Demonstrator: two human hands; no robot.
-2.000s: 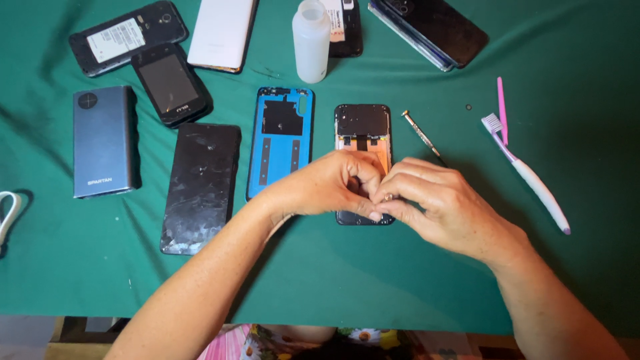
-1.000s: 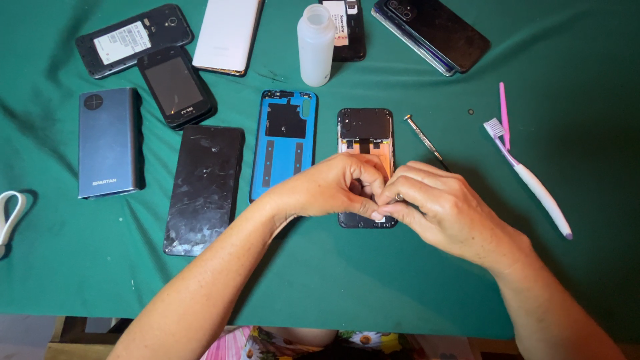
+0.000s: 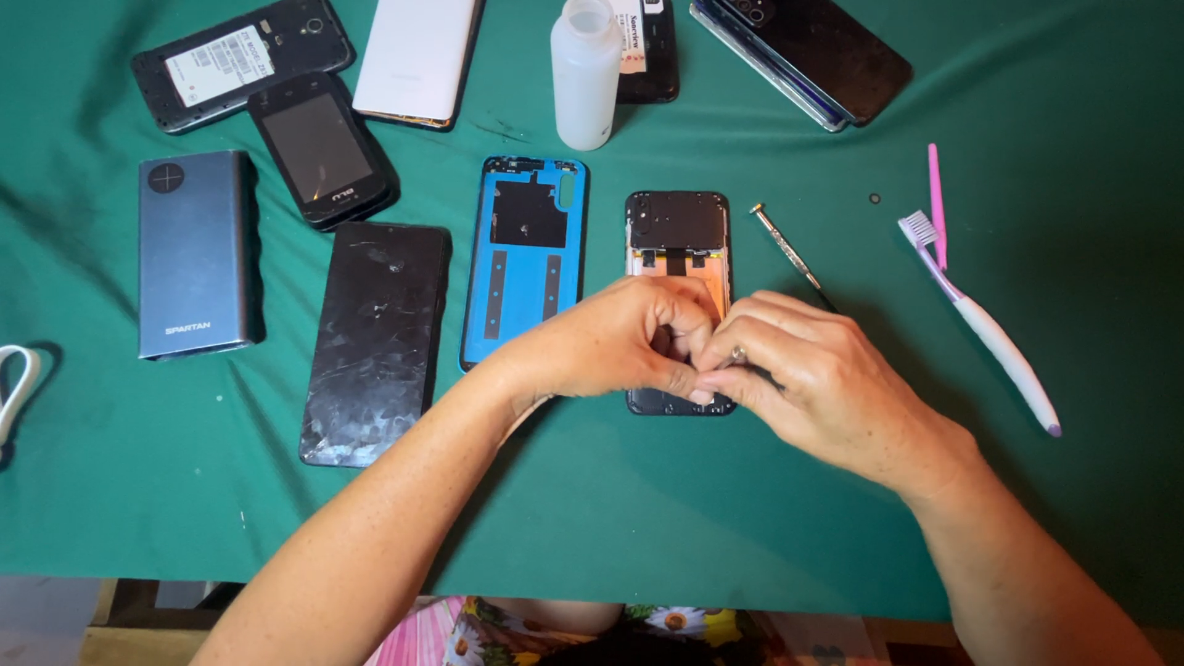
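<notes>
An opened smartphone (image 3: pixel 680 222) lies on the green cloth, its black upper cover and orange-toned middle showing. Over its lower part are both my hands, fingertips touching. My left hand (image 3: pixel 638 338) has thumb and fingers pinched together; my right hand (image 3: pixel 805 370) meets it with bent fingers. Whether anything small is between the fingertips is hidden. A blue phone back cover (image 3: pixel 525 287), inner side up, lies left of the opened phone. To its right is a small precision screwdriver (image 3: pixel 784 248), its lower end behind my right hand.
At left lie a scratched black phone (image 3: pixel 375 342), a blue power bank (image 3: pixel 192 254) and a small phone (image 3: pixel 324 148). Behind stands a translucent plastic bottle (image 3: pixel 586 83), near more phones (image 3: pixel 814 55). A toothbrush (image 3: pixel 999 342), a pink stick (image 3: pixel 938 203) and a small dark disc (image 3: pixel 875 198) lie at right.
</notes>
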